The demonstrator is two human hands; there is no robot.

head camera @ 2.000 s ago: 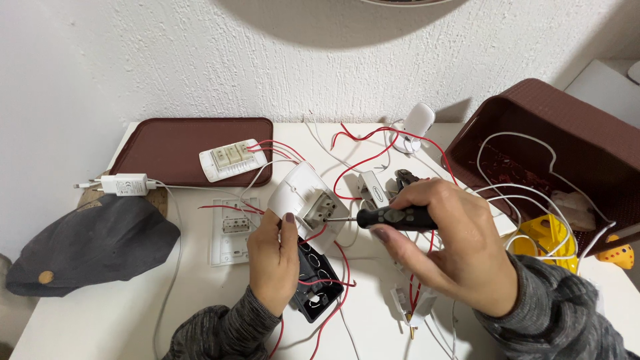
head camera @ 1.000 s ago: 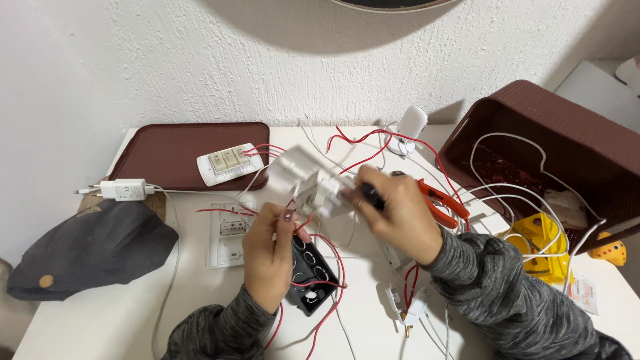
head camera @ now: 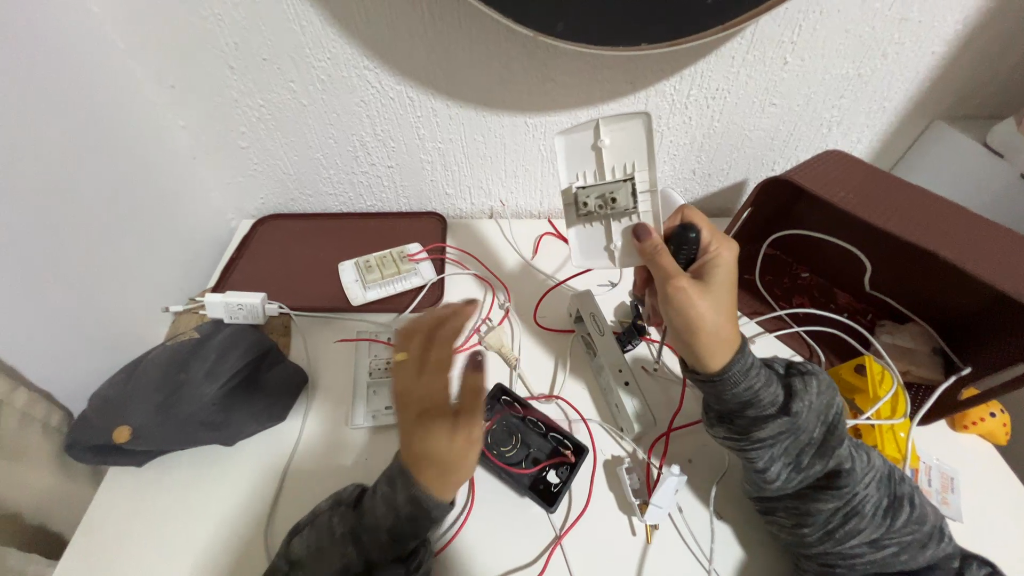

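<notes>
My right hand [head camera: 688, 296] holds a white wall plate [head camera: 588, 152] upright by its lower edge, its back towards me with a grey socket module [head camera: 606, 197] set in it. The same hand keeps a screwdriver with a black handle [head camera: 682, 245], its shaft pointing down. My left hand [head camera: 440, 392] is raised, slightly blurred, fingers apart, with nothing in it. Just right of it lies a black electrical box [head camera: 534, 448] with red wire in it. Partly behind my left hand is a white socket plate [head camera: 372, 400]. A long white power strip housing [head camera: 608, 360] lies between the hands.
A brown tray [head camera: 264, 272] carries part of a white plate with modules [head camera: 388, 274]. A dark cap [head camera: 192, 392] and white charger [head camera: 236, 307] lie left. At right are a brown basket [head camera: 896, 216], a yellow plastic object [head camera: 872, 408] and loose cables. An opened white plug [head camera: 660, 496] lies in front.
My left hand has let go of the wall plate and opened. My right hand now holds the plate together with the screwdriver, raised higher.
</notes>
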